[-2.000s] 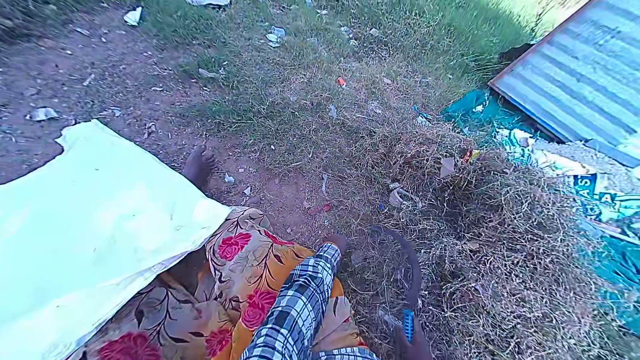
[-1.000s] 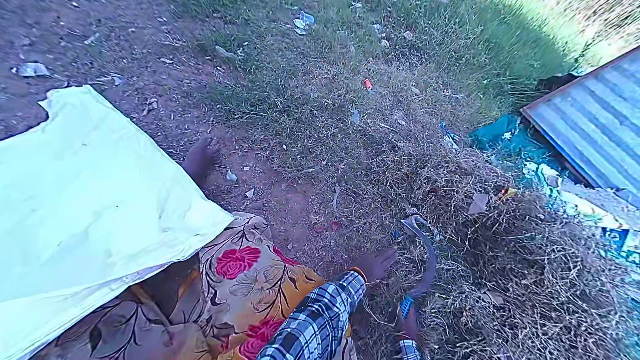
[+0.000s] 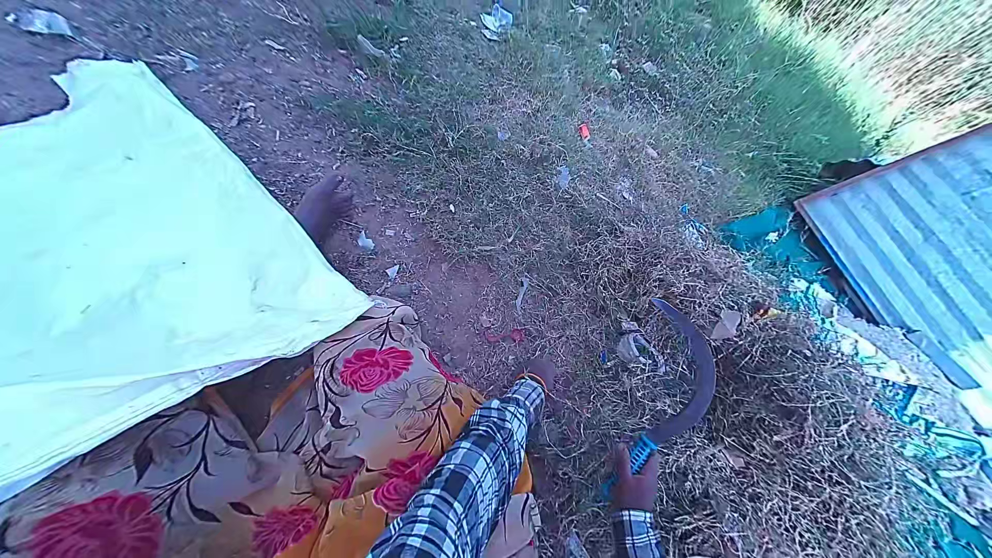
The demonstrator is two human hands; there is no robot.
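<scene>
My right hand [image 3: 635, 480] is closed around the blue-wrapped handle of a sickle [image 3: 701, 380], whose dark curved blade points up over the dry grass [image 3: 806, 449]. To its left, my left hand [image 3: 539, 373] is low over the ground beside the grass; its fingers are dark and blurred, so what they hold cannot be told. A plaid sleeve runs down from that wrist across a floral cloth [image 3: 387, 418] over my lap. A white sheet [image 3: 163, 248] covers the left side of the lap.
A bare foot [image 3: 325, 208] shows past the sheet's edge on bare soil. A corrugated metal sheet [image 3: 914, 225] lies at the right, with teal plastic [image 3: 767, 236] and litter beside it. Green grass [image 3: 790, 116] grows farther off, and scraps of litter lie about.
My left hand has drawn back left, away from the sickle and the grass it was reaching over a second ago. The sickle stays in my right hand, its blade now swung more upright.
</scene>
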